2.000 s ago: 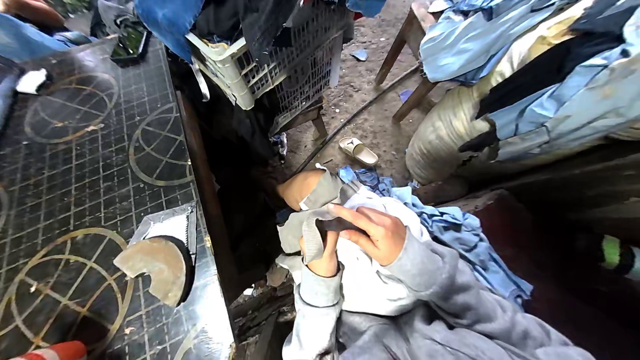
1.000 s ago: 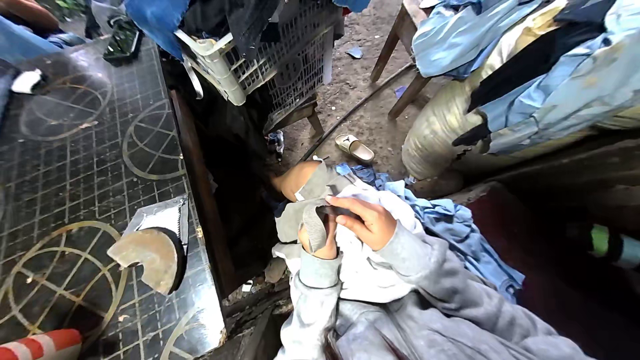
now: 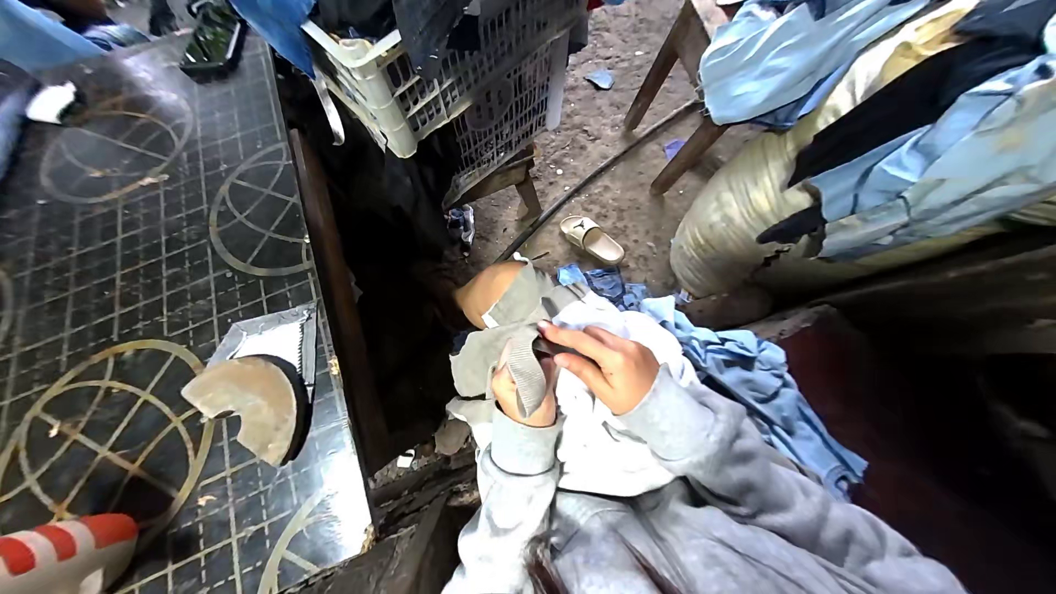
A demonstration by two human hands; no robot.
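Note:
Over my lap lies white cloth (image 3: 610,445), and grey-green fabric pieces (image 3: 487,355) spread across my knee. My left hand (image 3: 528,388) grips a ribbed grey-green strip (image 3: 525,375) that folds over its fingers. The fingertips of my right hand (image 3: 606,367) pinch the edge of the same fabric just beside it; a small dark thing shows between the hands, too hidden to name. On the table to the left, a curved tan piece (image 3: 252,404) rests partly on a clear plastic packet (image 3: 272,330).
A black gridded table (image 3: 165,289) stands at left, with a red-and-white striped object (image 3: 66,549) at its near corner. Beyond are a plastic crate (image 3: 396,99) and a slide sandal (image 3: 592,239) on dirt ground. Blue garments (image 3: 742,363) lie right of my lap, near a large bundle (image 3: 734,223).
My hands stay close together on the grey-green fabric. The ribbed strip now hangs over the left hand more openly, and the right fingers are more extended.

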